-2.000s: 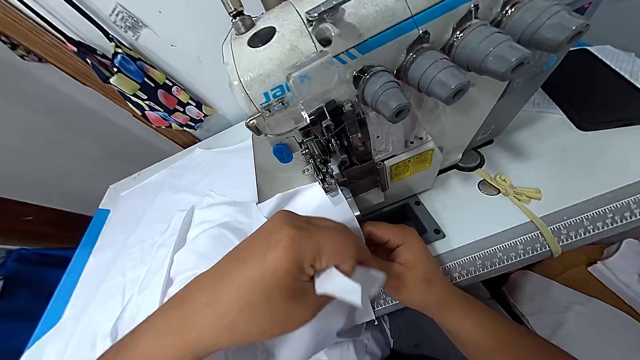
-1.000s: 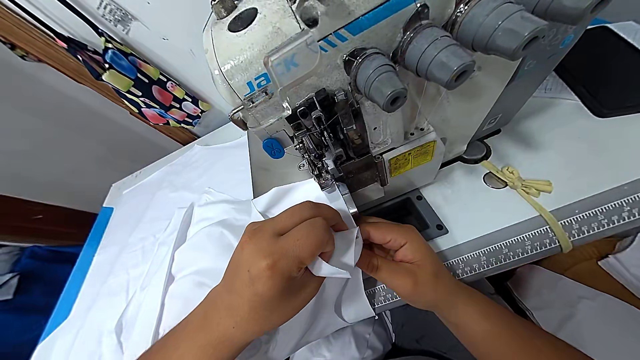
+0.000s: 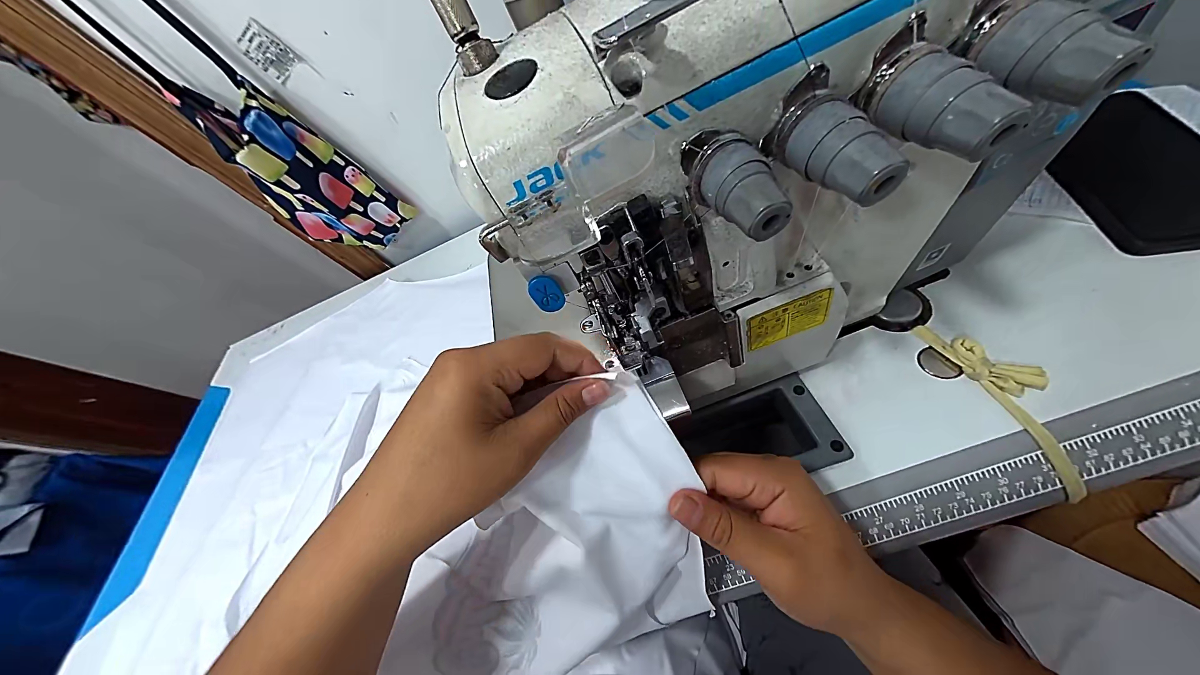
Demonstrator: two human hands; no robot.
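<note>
My left hand [image 3: 511,422] pinches the upper edge of a white fabric piece [image 3: 600,469] between thumb and fingers, close by the presser foot of the Jack overlock sewing machine [image 3: 656,281]. Lower and to the right, my right hand [image 3: 750,525] grips the same fabric by its right edge. Between the two hands the cloth lies fairly flat, and its lower part hangs in folds over the table's front edge, with a faint pattern showing through. More white fabric [image 3: 309,450] is spread on the table at the left, beside my left forearm.
A measuring tape strip [image 3: 947,502] runs along the table's front edge, with a yellow cloth tie [image 3: 1017,403] knotted near it. A black tray-like object [image 3: 1134,178] lies at the far right. Patterned fabric [image 3: 300,178] hangs at the back left. Blue fabric [image 3: 84,525] is at lower left.
My hands, close together at a folded bit of the fabric before, have moved apart. My left hand is now nearer the presser foot, and the cloth between them is spread out.
</note>
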